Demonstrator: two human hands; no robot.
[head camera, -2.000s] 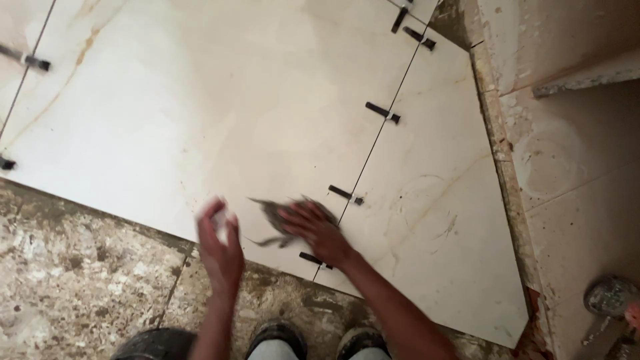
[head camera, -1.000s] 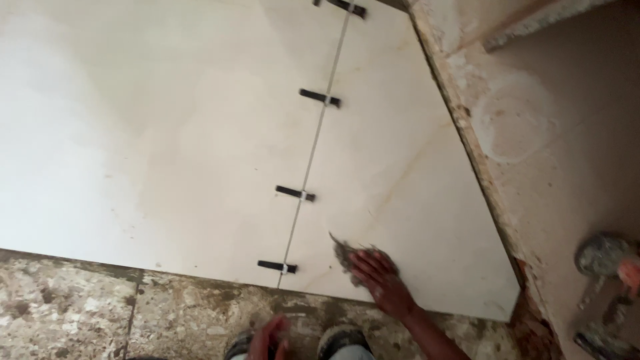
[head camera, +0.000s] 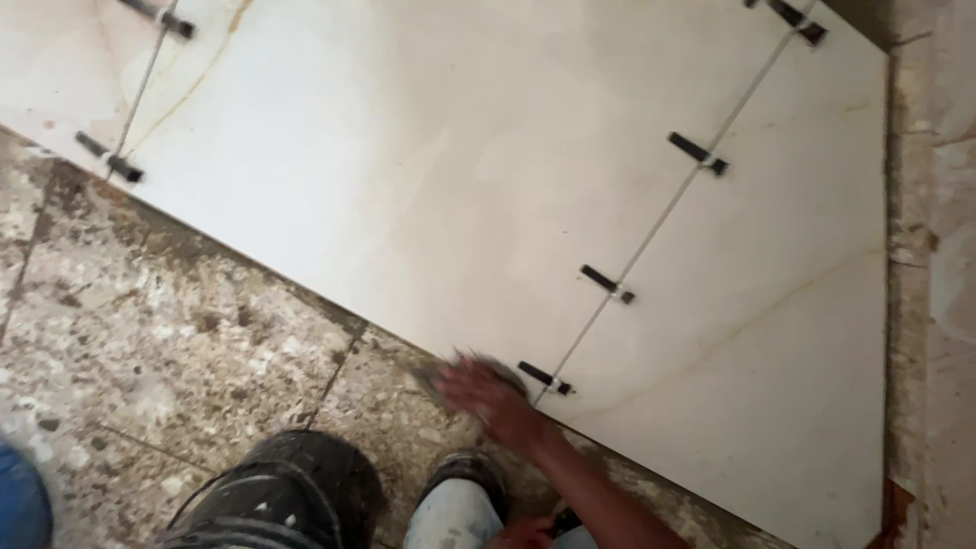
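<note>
My right hand [head camera: 488, 396] is closed over a grey cloth [head camera: 496, 366] at the lower edge of a large cream floor tile [head camera: 457, 191] with tan veins; the hand is blurred. My left hand [head camera: 526, 531] is at the bottom edge, near my knees, mostly out of frame, and its fingers cannot be made out. Black tile-levelling wedges [head camera: 543, 377] in white clips straddle the joint just right of my right hand. A narrower angled tile [head camera: 762, 328] lies beyond that joint. More wedges [head camera: 109, 156] cross a second joint at the left.
A black bucket [head camera: 297, 488] stands beside my shoe [head camera: 465, 473]. Part of a blue object [head camera: 21, 499] shows at the lower left. Old, mortar-stained floor [head camera: 175, 328] borders the tiles' lower edge. A rough, dirty strip [head camera: 911, 305] runs along the right side.
My right hand with the cloth has moved left, from the angled tile across the wedged joint to the big tile's lower edge. The view has shifted, showing the bucket and left joint.
</note>
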